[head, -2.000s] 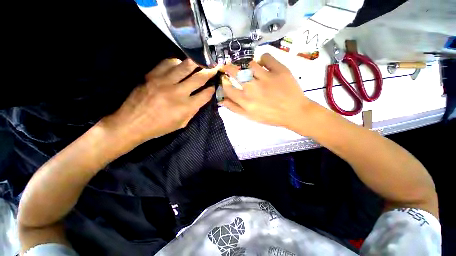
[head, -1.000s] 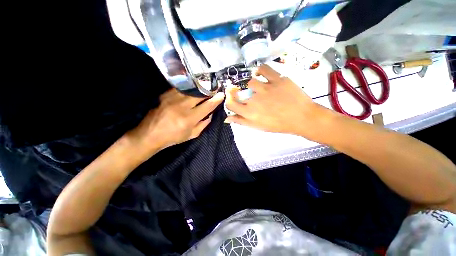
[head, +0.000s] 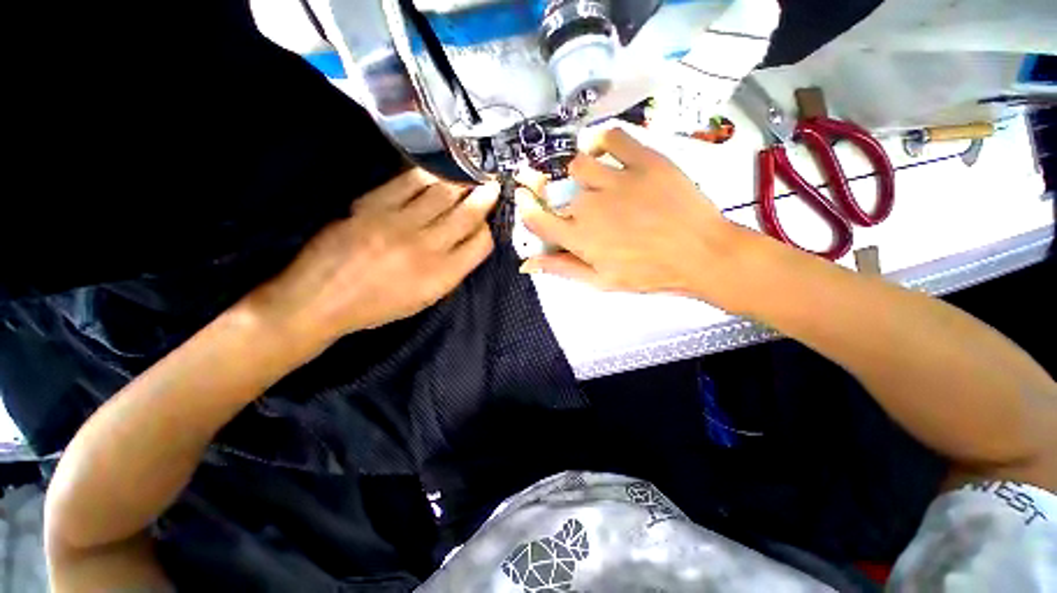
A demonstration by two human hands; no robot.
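Black ribbed fabric runs from the needle area down over the table's front edge to my lap. Plain black cloth fills the left side. My left hand lies on the cloth just left of the needle, its fingertips at the fabric's edge. My right hand is just right of the needle, fingers bent, with its fingertips at the same edge; a pale thing shows between its fingers. The exact grip of both hands and the stitching point are hidden by fingers and machine parts.
The white sewing machine head with a curved chrome piece stands above my hands. Red-handled scissors, a wooden-handled tool and a small brown tab lie at right on the white table. Blue thread hangs below the edge.
Since the first frame the view has shifted, showing more of the machine head. Both hands stay beside the needle; my left hand now lies flatter, its fingers closer together.
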